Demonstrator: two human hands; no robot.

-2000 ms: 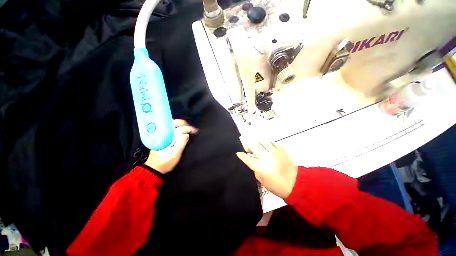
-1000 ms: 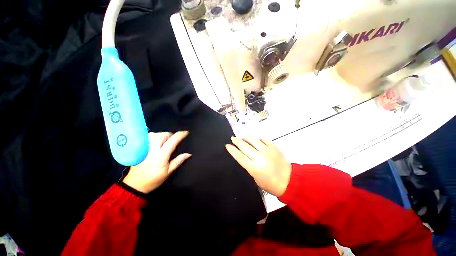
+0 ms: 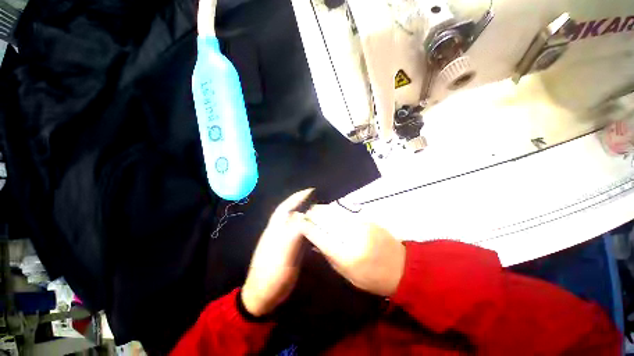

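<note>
The black garment body [image 3: 167,139] lies in a heap left of the machine, and its edge reaches beside the presser foot and needle area [image 3: 379,147]. My left hand [image 3: 274,261] and my right hand [image 3: 361,247] meet at the near part of the cloth, fingertips close together. Their grip on the cloth is hidden and overexposed. The cream-white lockstitch machine [image 3: 500,76] stands at the upper right. Pale thread tails [image 3: 226,217] lie on the black cloth.
The light-blue machine lamp [image 3: 226,125] hangs over the cloth. The white sewing table [image 3: 452,208] has ruler markings along its front edge. A red and white item [image 3: 617,138] sits at the right picture edge. Mixed clutter [image 3: 62,313] shows at the lower left.
My left hand has moved right and down, beside my right hand. The cloth edge has shifted near the needle, uncovering table in front. The view has shifted, and thread tails now show.
</note>
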